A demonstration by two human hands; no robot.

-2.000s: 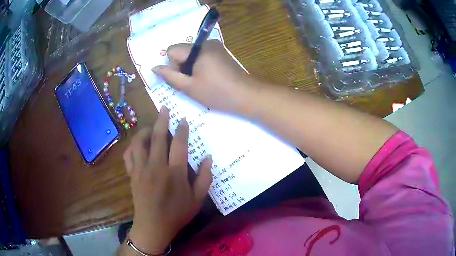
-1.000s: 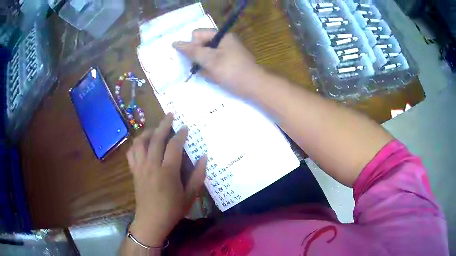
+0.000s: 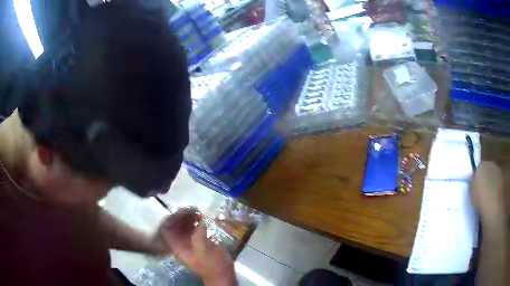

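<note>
The white paper pad (image 3: 444, 223) lies at the right of the brown table, with writing down its left side. My right hand (image 3: 489, 187) is blurred at the right edge, on the pad's side. The black pen (image 3: 470, 149) sticks up from its fingers. Left of the pad lie the beaded strap (image 3: 407, 177) and the lit blue phone (image 3: 381, 166). A blurred hand (image 3: 208, 258) enters from the bottom edge at lower left, close to another person's hand; I cannot tell whether it is my left hand, or what it holds.
A person (image 3: 106, 106) with dark hair and a maroon top fills the left side. Stacked clear trays with blue edges (image 3: 240, 134) stand on the table's left. Behind are a tray of white parts (image 3: 327, 92), a clear plastic box (image 3: 411, 86) and blue-edged trays (image 3: 481, 98) at upper right.
The view has swung left, so phone and pad now sit at the right. The other person has come into view. My left hand is no longer on the pad's left edge.
</note>
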